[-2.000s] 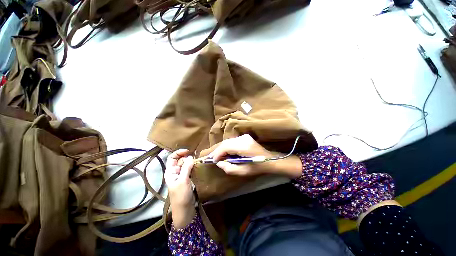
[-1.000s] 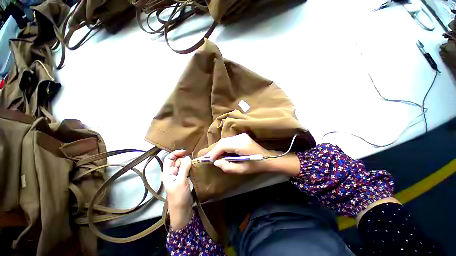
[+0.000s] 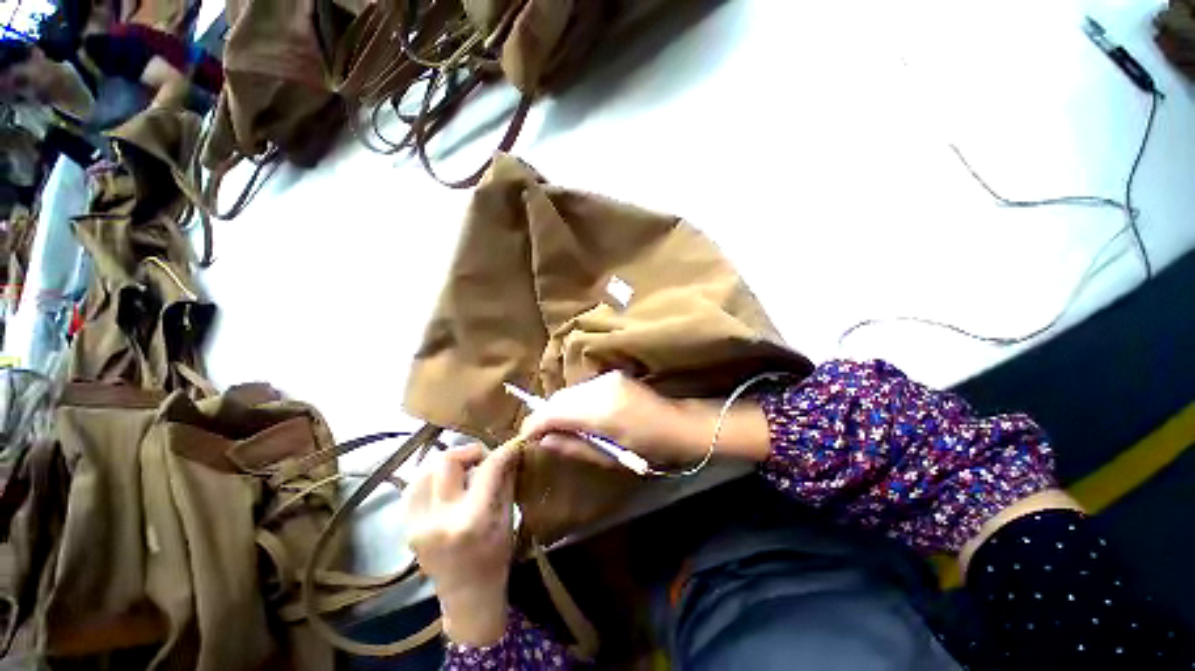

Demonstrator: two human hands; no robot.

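A creased brown bag with a small white label lies on the white table in front of me. My left hand pinches the bag's near edge between thumb and fingers. My right hand holds a slim white pen-shaped tool. The tool's tip points up and left over the cloth, and its thin cord leaves the rear end past my wrist. My right fingertips are also close to the pinched edge; whether they grip cloth is unclear. Brown straps lie left of my left hand.
Rumpled brown bags lie at the left, and more with looped straps lie at the table's far side. A black connector with a thin wire lies at the right. A person's arm shows at the upper left.
The pen's tip has swung up and away from my left fingertips, and its rear end has dropped. My right fingers have moved to the pinched edge. The view has shifted, showing more at the left.
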